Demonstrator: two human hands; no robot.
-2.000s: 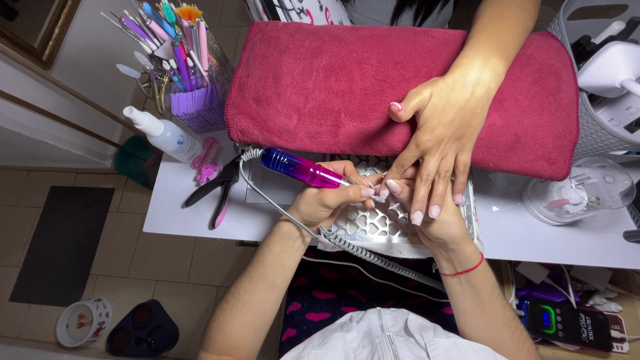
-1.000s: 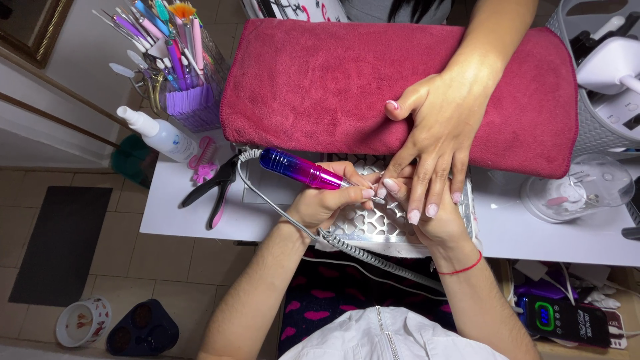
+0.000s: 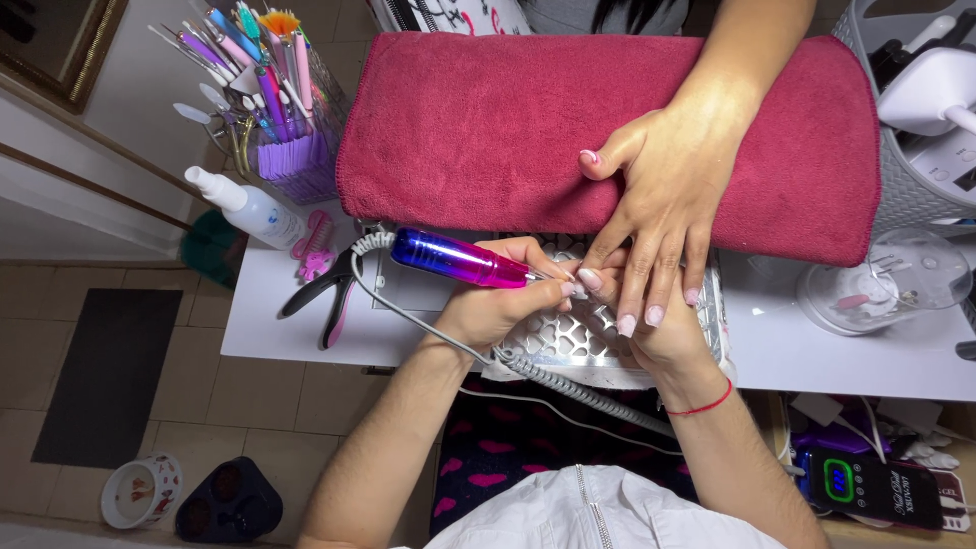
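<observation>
My left hand (image 3: pixel 499 293) is closed around a blue and magenta electric nail drill (image 3: pixel 457 259), its bit end at a fingertip of another person's hand (image 3: pixel 671 191). That hand lies palm down across a rolled dark red towel (image 3: pixel 488 130), with pale pink nails. My right hand (image 3: pixel 663 328), a red string bracelet on its wrist, is under the other person's fingers and holds one of them near the drill tip; its palm is partly hidden. Below both hands is a metal grille with heart-shaped openings (image 3: pixel 564 339). A coiled grey cord (image 3: pixel 572 389) runs from the drill across my lap.
At left stand a holder of brushes and tools (image 3: pixel 293 164), a spray bottle (image 3: pixel 248 210), a pink brush (image 3: pixel 314 244) and black-handled nippers (image 3: pixel 328 293). At right are a grey basket (image 3: pixel 907 175), a clear domed bit holder (image 3: pixel 877 290) and the drill's control unit (image 3: pixel 873 488) below.
</observation>
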